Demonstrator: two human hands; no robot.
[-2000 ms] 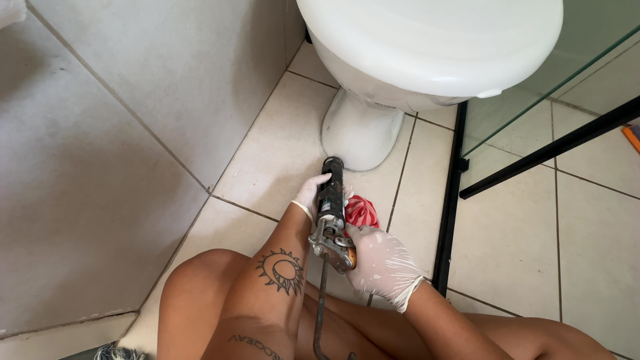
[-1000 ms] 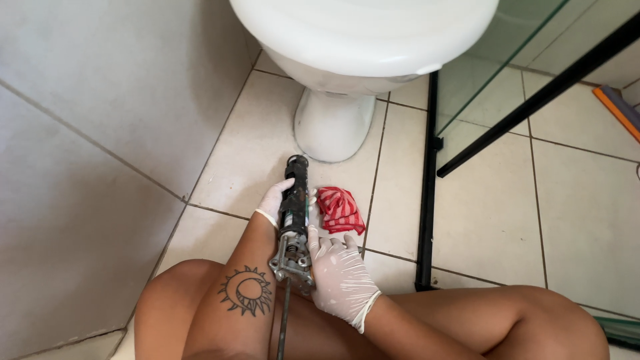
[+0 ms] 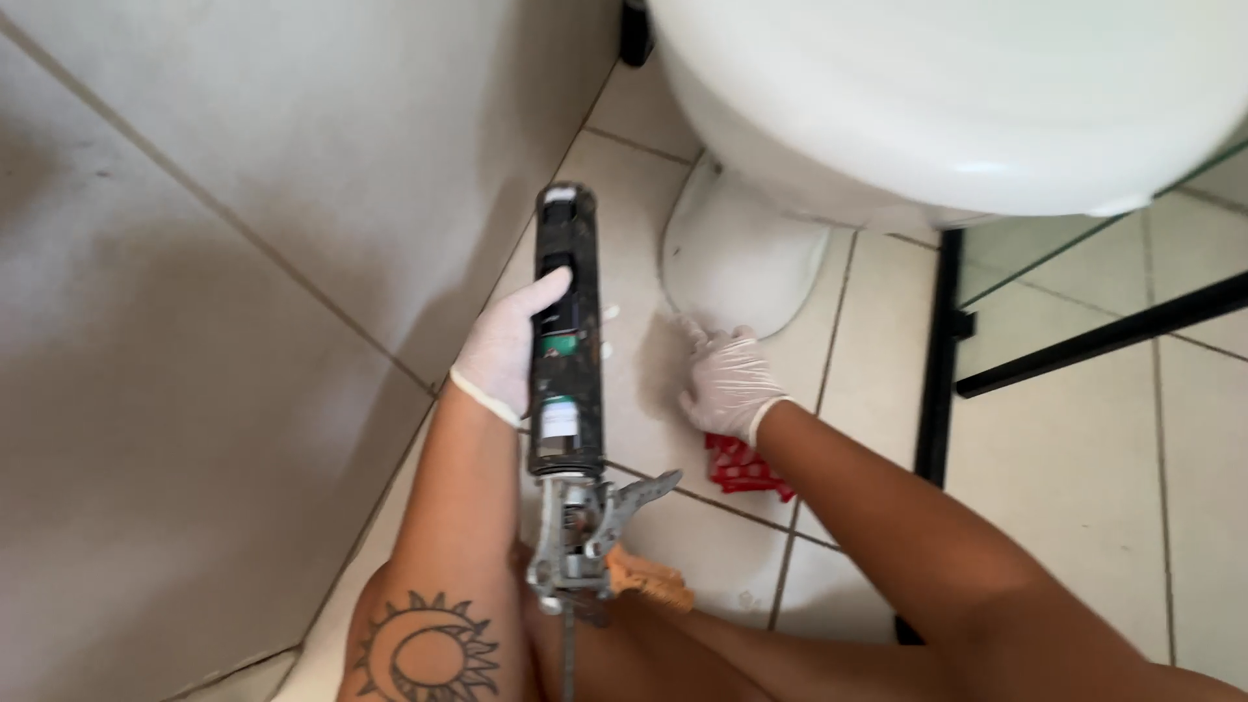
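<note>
My left hand (image 3: pixel 502 341), in a white glove, is wrapped around the black barrel of a caulking gun (image 3: pixel 568 390), its thumb over the top. The gun points away from me, its metal trigger and frame near my knees. My gloved right hand (image 3: pixel 729 380) reaches to the front foot of the white toilet pedestal (image 3: pixel 746 253), one finger extended at the seam with the floor. Nothing shows in that hand, though its palm side is hidden. A red patterned cloth (image 3: pixel 746 473) lies on the tiles just below the right wrist.
The toilet bowl and lid (image 3: pixel 936 88) overhang the pedestal. A tiled wall (image 3: pixel 244 244) rises at the left. At the right are a black metal shower frame (image 3: pixel 938 390) and a glass panel. An orange object (image 3: pixel 648 580) lies beside the gun's trigger.
My right hand has left the rear of the caulking gun and moved forward to the toilet's foot. My left hand still holds the gun, which looks raised off the floor.
</note>
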